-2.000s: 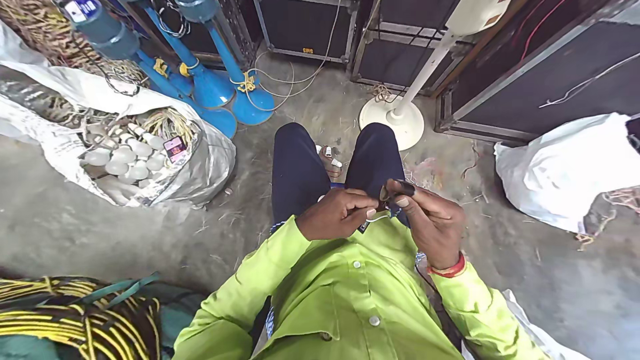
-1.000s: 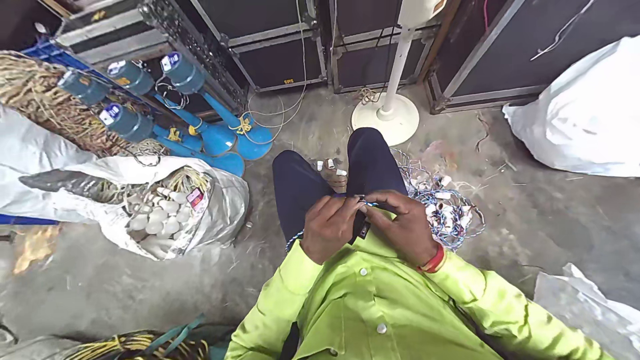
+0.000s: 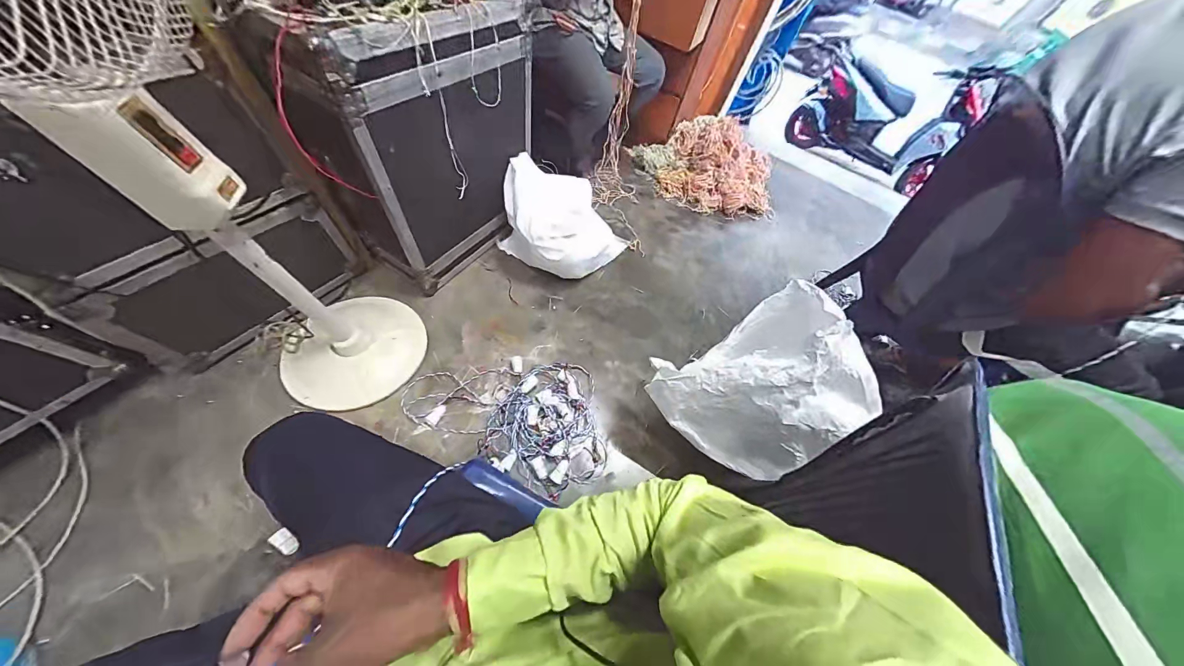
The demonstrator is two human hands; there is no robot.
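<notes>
My right hand [image 3: 342, 601], with a red thread at the wrist, is at the lower left over my lap. Its fingers are curled, with something thin and dark between them; whether they grip it is unclear. A blue-and-white twisted wire [image 3: 416, 499] crosses my dark trouser leg and passes out of sight behind this hand. On the floor beyond my knee lies a tangled heap of such wires with white connectors [image 3: 546, 425]. One small white piece [image 3: 284, 541] is beside my leg. My left hand is outside the view.
A white pedestal fan's round base [image 3: 353, 356] stands before black flight cases [image 3: 435, 139]. White sacks [image 3: 777, 379] [image 3: 560, 222] and a pinkish wire heap [image 3: 717, 166] lie on the floor. A person [image 3: 999, 213] bends at the right; another person's legs [image 3: 592, 83] show behind.
The view has swung far to the right. Both hands were together at a small dark piece above my lap; now only the right hand shows.
</notes>
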